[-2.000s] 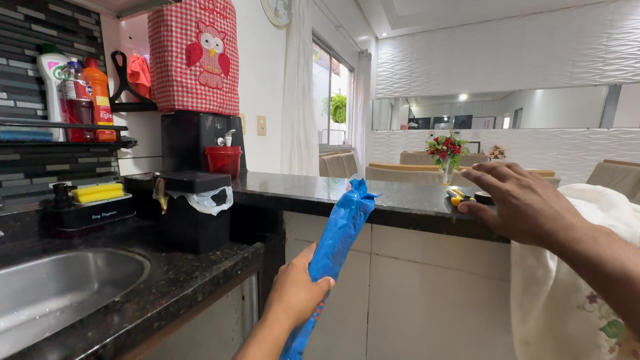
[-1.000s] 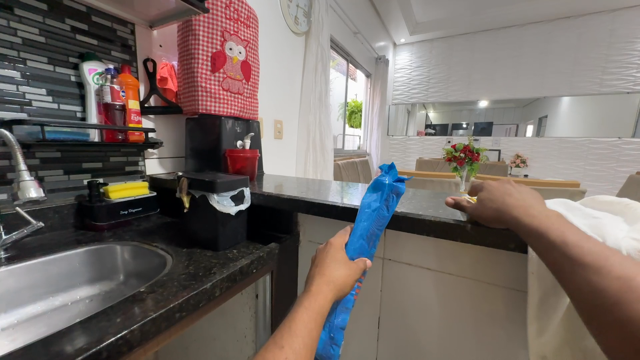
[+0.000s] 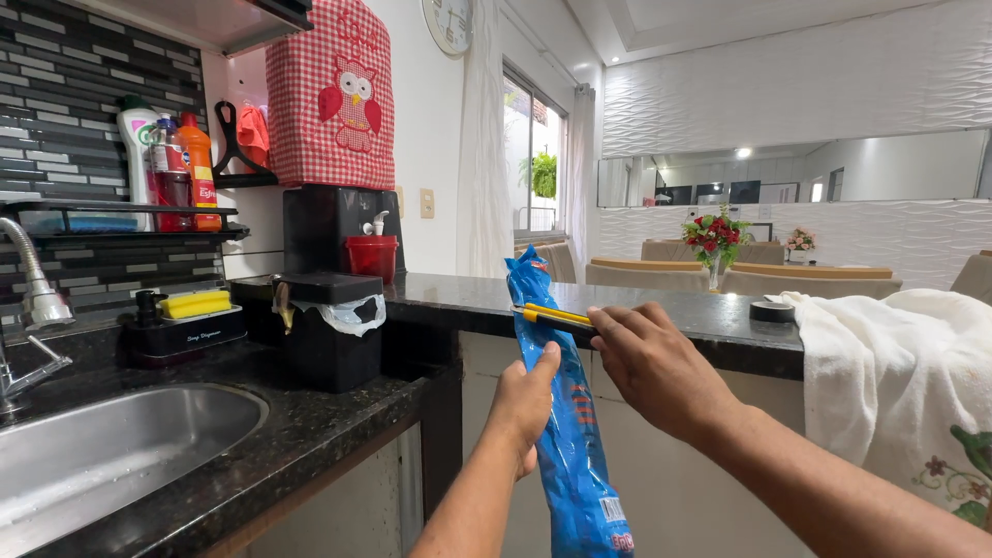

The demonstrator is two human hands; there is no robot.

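My left hand [image 3: 523,407] grips a long blue plastic package [image 3: 573,457], which stands nearly upright with its twisted top end above the hand. My right hand [image 3: 659,364] holds a yellow and black utility knife [image 3: 559,318] almost level. The knife's tip lies across the upper part of the package, just above my left thumb; whether it touches the plastic I cannot tell. A roll of black tape [image 3: 772,311] lies on the counter beyond my right hand, beside a white cloth [image 3: 876,364] that hangs over the edge.
A dark stone counter [image 3: 659,304] runs behind my hands. To the left are a steel sink [image 3: 155,449], a black bin [image 3: 337,341] with a white bag, and a soap dispenser with a yellow sponge [image 3: 195,304]. A vase of red flowers [image 3: 714,240] stands farther back.
My right hand has picked up the knife from the counter and moved left to the package. My left hand keeps its hold on the package. The view has swung right.
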